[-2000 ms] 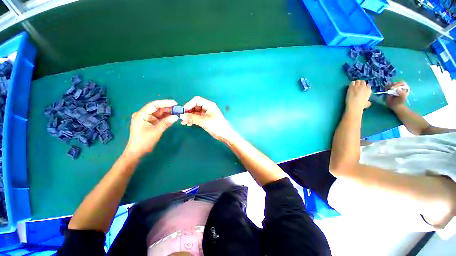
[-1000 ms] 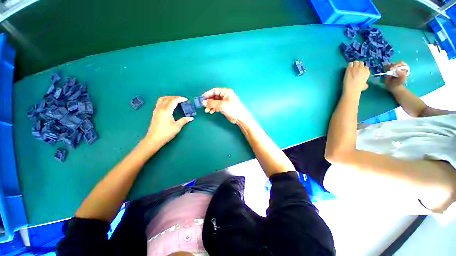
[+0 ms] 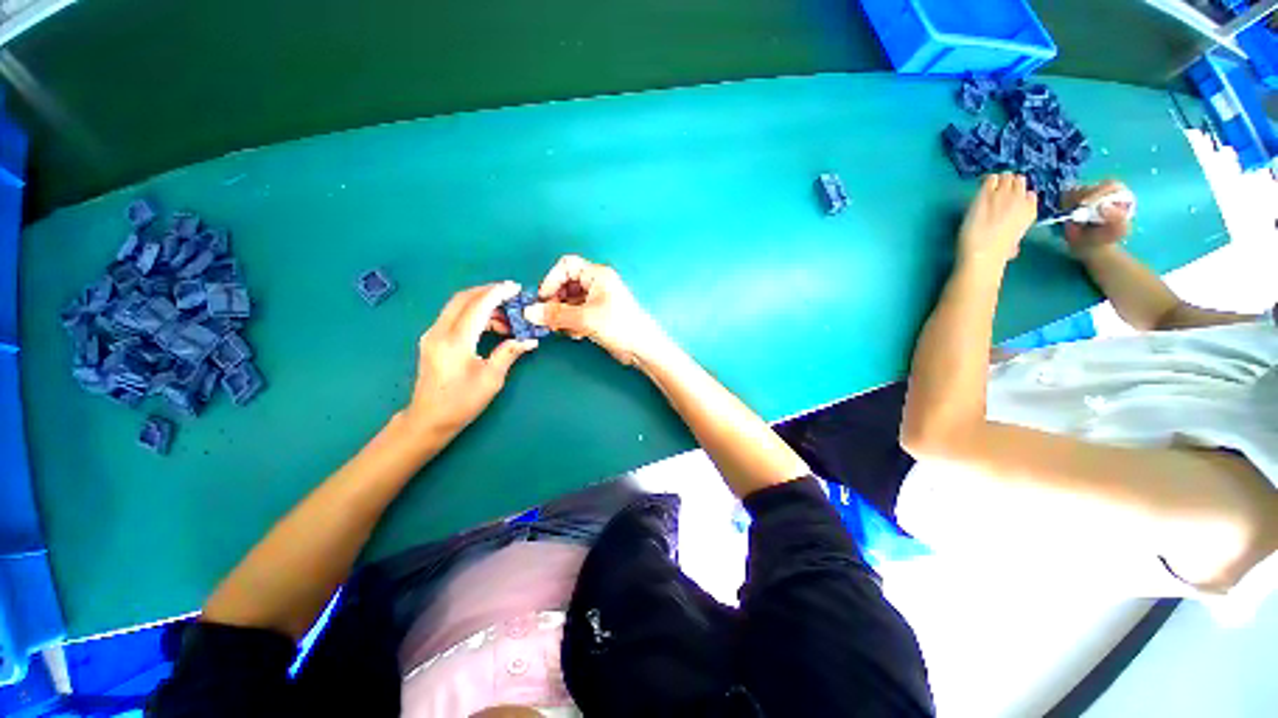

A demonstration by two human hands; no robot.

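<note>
A dark blue-grey plastic housing (image 3: 524,317) is held between both hands above the green mat. My left hand (image 3: 460,354) grips it from the left with thumb and fingers. My right hand (image 3: 594,310) pinches at its right side; whether a separate small part is in those fingers cannot be told. A loose pile of housings (image 3: 175,316) lies at the left. One single housing (image 3: 374,286) lies between the pile and my left hand, and another (image 3: 157,435) lies just below the pile.
The green bench mat (image 3: 673,197) spans the view. A coworker's hands (image 3: 998,218) are at the right by a dark pile (image 3: 1030,133), one holding a white tool (image 3: 1086,213). A lone piece (image 3: 833,194) lies between us. A blue bin (image 3: 967,42) stands behind; blue bin edges show at far left.
A single housing now lies right of the left pile, unlike two seconds ago. My hands drew apart, showing two pieces, then came together again. The view has shifted.
</note>
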